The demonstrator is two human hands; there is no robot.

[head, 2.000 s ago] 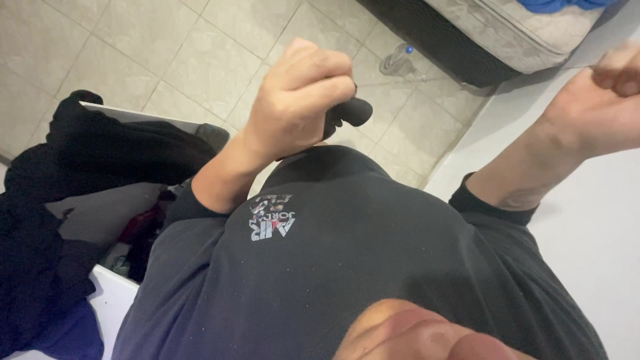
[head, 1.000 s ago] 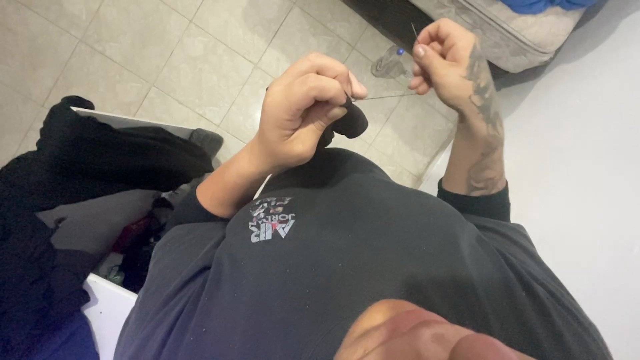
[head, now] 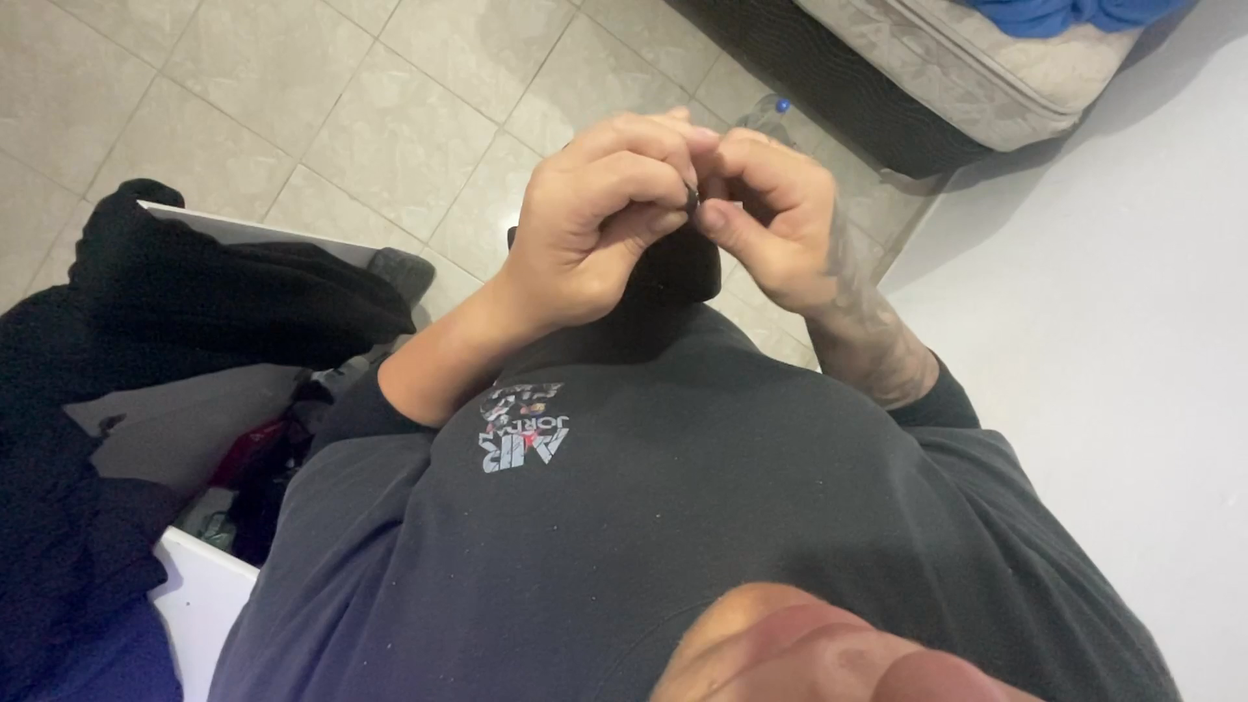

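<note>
In front of my chest, my left hand (head: 604, 219) pinches a piece of dark fabric (head: 682, 268), which hangs below the fingers toward my dark shirt. My right hand (head: 775, 214), at the end of a tattooed forearm, meets it from the right, thumb and fingertips close to the fabric's upper edge. A small dark bit shows between the two sets of fingertips. The needle and thread are too small or hidden to make out now, so what the right fingers hold cannot be told.
Dark clothes hang over an open white drawer (head: 210, 575) with more items inside, at the left. A clear plastic bottle with a blue cap (head: 765, 117) is on the tiled floor behind my hands. A mattress (head: 975, 73) on a dark base stands at the upper right, beside a white wall (head: 1102, 322).
My right hand, drawn out to the right with a needle and taut thread one second ago, has come back against my left hand. The left hand still holds the dark fabric.
</note>
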